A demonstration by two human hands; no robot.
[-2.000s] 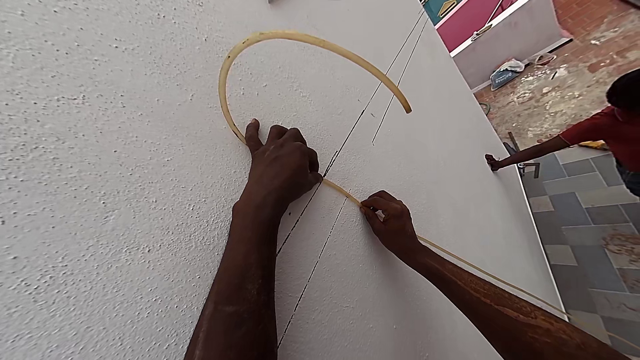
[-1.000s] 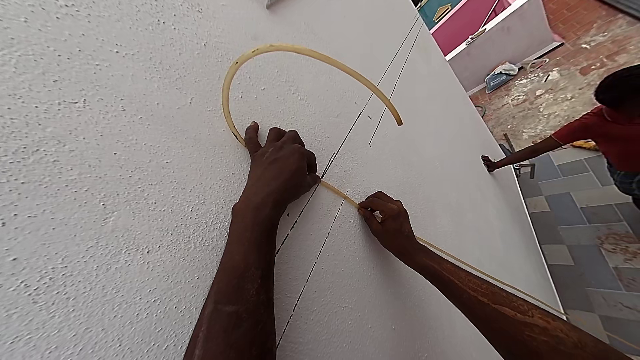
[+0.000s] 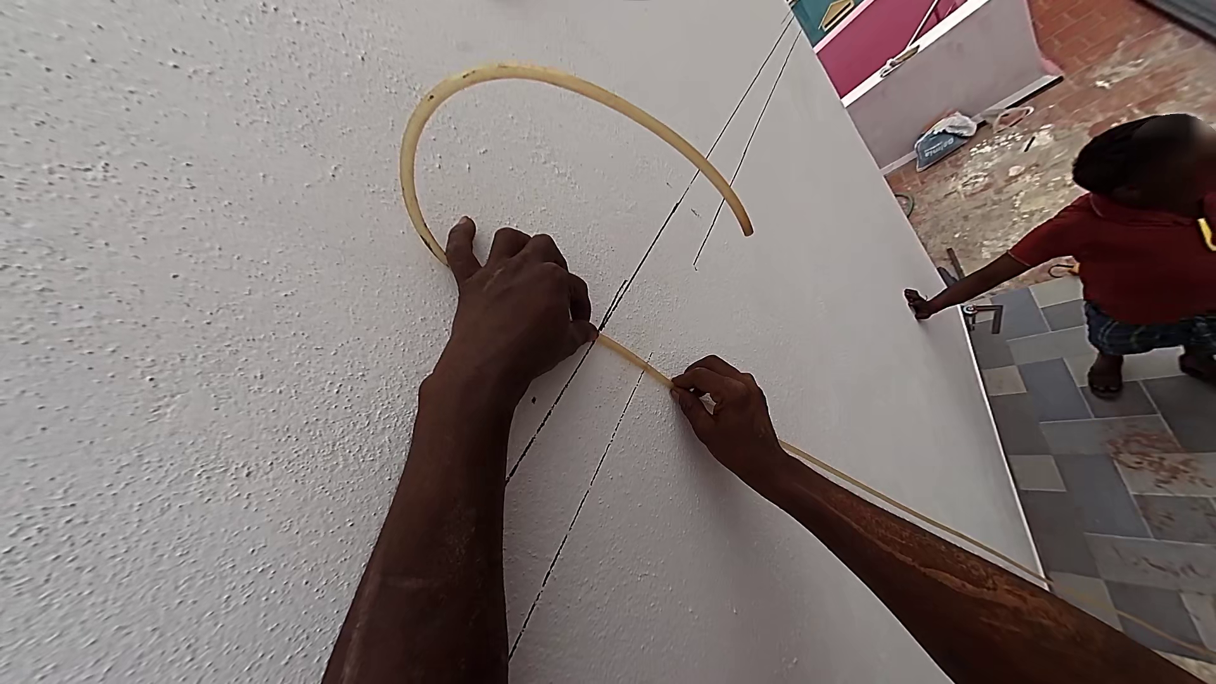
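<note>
A thin yellowish flexible tube (image 3: 608, 95) lies against a white textured wall (image 3: 285, 380), its free end curling in a wide loop above my hands. My left hand (image 3: 518, 299) presses the tube to the wall where it crosses a dark marked line (image 3: 641, 256); part of the tube is hidden under the palm. To the lower right, my right hand (image 3: 727, 404) pinches the same tube between thumb and fingers, near a second dark line (image 3: 589, 503). From there the tube runs down behind my right forearm towards the floor.
At the right a person in a red shirt (image 3: 1140, 247) stands on grey floor tiles (image 3: 1083, 456), one hand on the wall's edge. Farther back are a low wall (image 3: 969, 66) with a pink face beyond it, a bag (image 3: 942, 142) and stained red paving (image 3: 1073, 142).
The person in red has turned and shows more of the body and legs, one hand still on the wall. Both my hands keep their hold on the tube.
</note>
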